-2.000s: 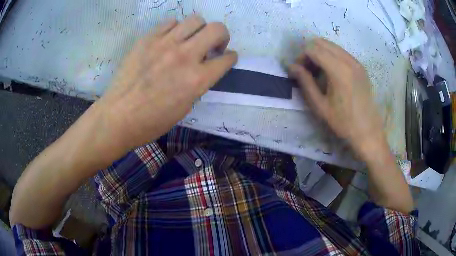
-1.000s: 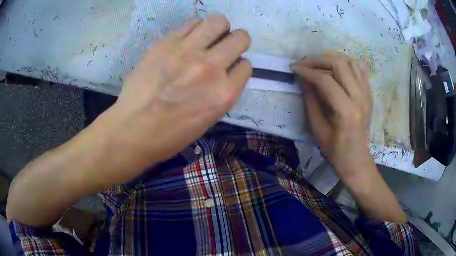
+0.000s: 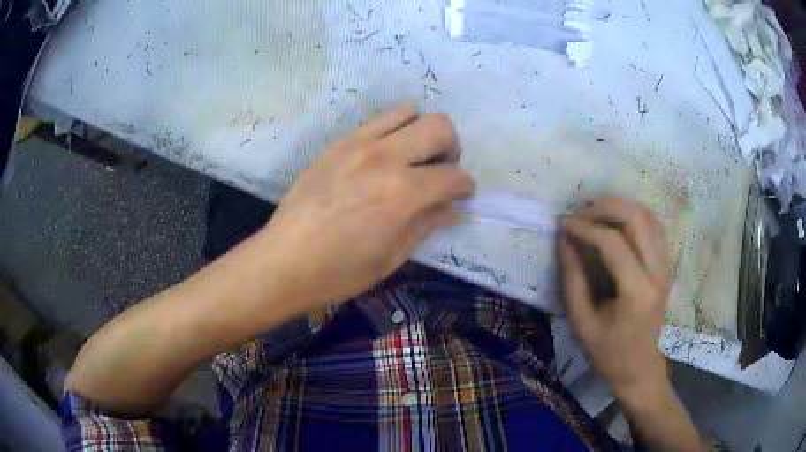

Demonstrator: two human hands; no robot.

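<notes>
A slim folded white strip [image 3: 511,210] lies on the padded white table [image 3: 265,79] near its front edge. My left hand [image 3: 380,199] is on the strip's left end, fingers bent and fingertips down on it, and hides that end. My right hand [image 3: 619,274] holds the right end between thumb and fingers, slightly blurred. No dark piece shows; whether one is inside the strip cannot be seen.
A stack of pale strips [image 3: 521,22] lies at the far side of the table. White scraps [image 3: 760,79] are heaped at the far right. The black iron [image 3: 785,282] stands at the right table edge. Loose threads dot the cover.
The dark strip seen between my hands is gone from sight and the white piece is narrower. The view has shifted, so hands and table sit lower and the pale stack shows.
</notes>
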